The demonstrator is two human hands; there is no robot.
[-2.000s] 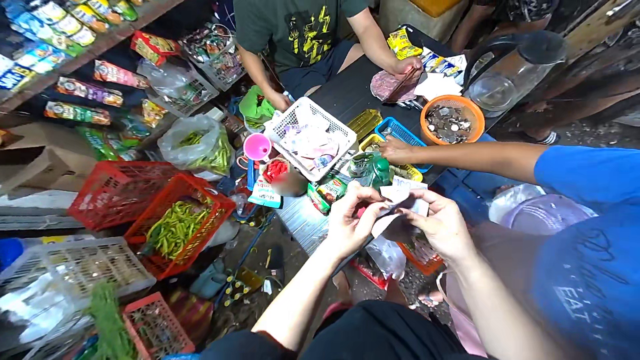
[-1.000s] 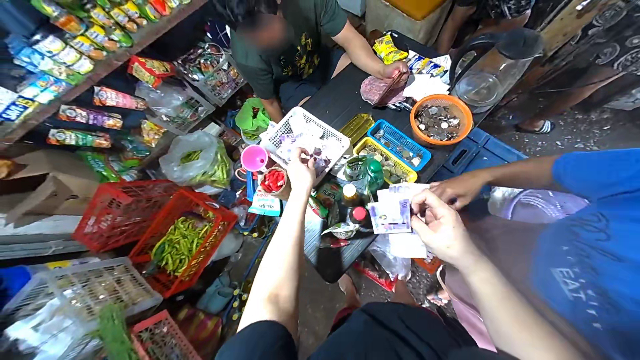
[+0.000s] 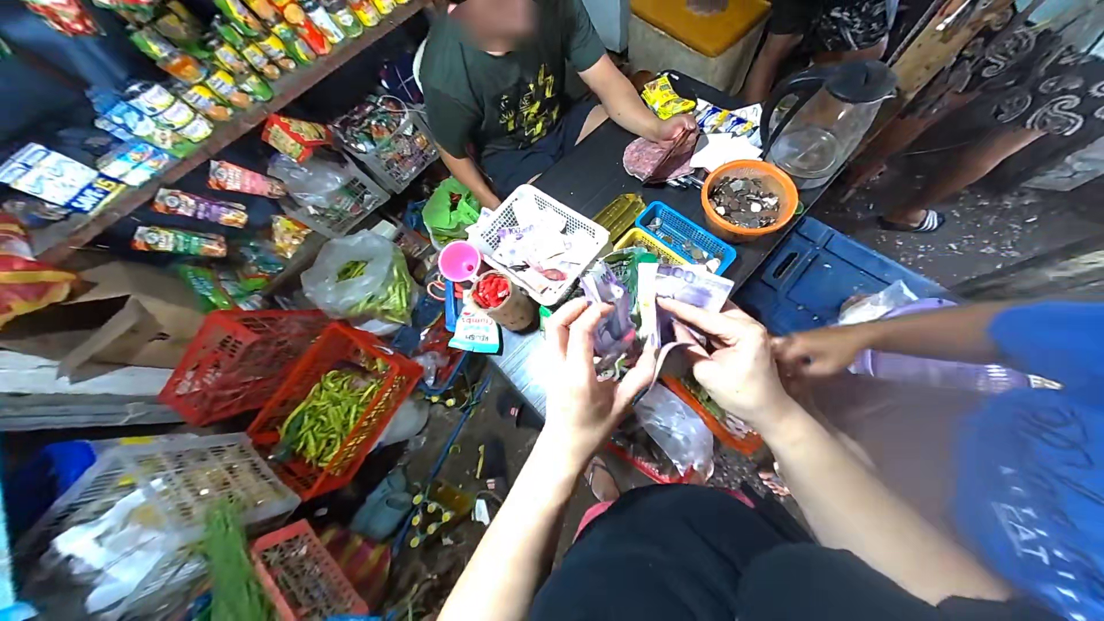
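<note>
My left hand (image 3: 591, 371) holds purple banknotes (image 3: 614, 315) upright between thumb and fingers, left of my right hand. My right hand (image 3: 729, 354) grips more purple banknotes (image 3: 693, 286) and a pale paper slip (image 3: 647, 297). Both hands are close together over the near end of the dark table. Beyond them stands a white plastic basket (image 3: 509, 203) with loose banknotes (image 3: 539, 241) in it. A blue basket (image 3: 723, 250) with coins and a yellow basket (image 3: 634, 237) sit behind my hands. An orange bowl (image 3: 749, 231) of coins stands farther right.
Across the table a person (image 3: 517, 95) holds a patterned pouch (image 3: 657, 161). A person in a blue shirt (image 3: 1035, 448) reaches in from the right. A plastic pitcher (image 3: 819, 129) stands at the back right. Red crates (image 3: 397, 392), one with green chili peppers (image 3: 332, 418), are at the left.
My left hand has moved from the white basket, where it was a second ago, back beside my right hand and now holds banknotes. The person across the table has raised their head.
</note>
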